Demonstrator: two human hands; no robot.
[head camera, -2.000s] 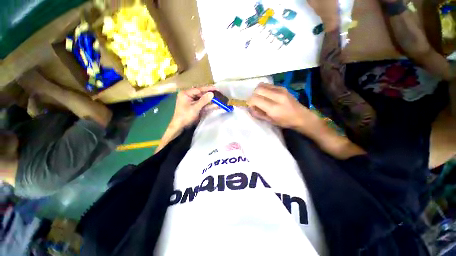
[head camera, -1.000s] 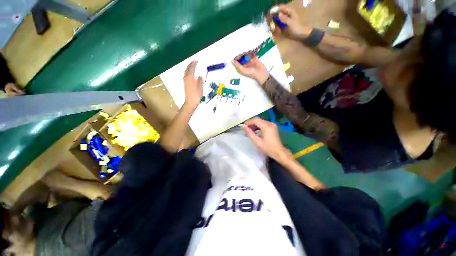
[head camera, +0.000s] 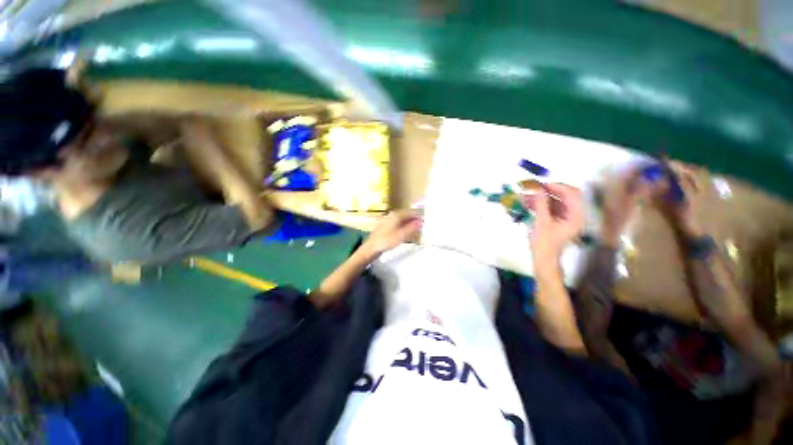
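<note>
My left hand (head camera: 396, 231) is at the near left edge of the white work sheet (head camera: 465, 156), its fingers bent close together; blur hides whether it holds anything. My right hand (head camera: 556, 213) is over the sheet, its fingertips at the right side of a loose group of small green circuit boards (head camera: 500, 198) with an amber piece among them. A small brownish shape shows by its fingertips, too blurred to tell if it is held. A dark blue battery cell (head camera: 533, 167) lies on the sheet beyond the boards.
A box of yellow adhesive pieces (head camera: 355, 165) and a box of blue cells (head camera: 293, 156) stand left of the sheet. The green conveyor (head camera: 487, 74) runs beyond. A neighbour's hands (head camera: 656, 187) hold something blue at the right. Another person (head camera: 165, 200) sits left.
The view has swung. My left hand has drawn back from over the sheet to its near edge. My right hand has moved from the near edge out to the boards.
</note>
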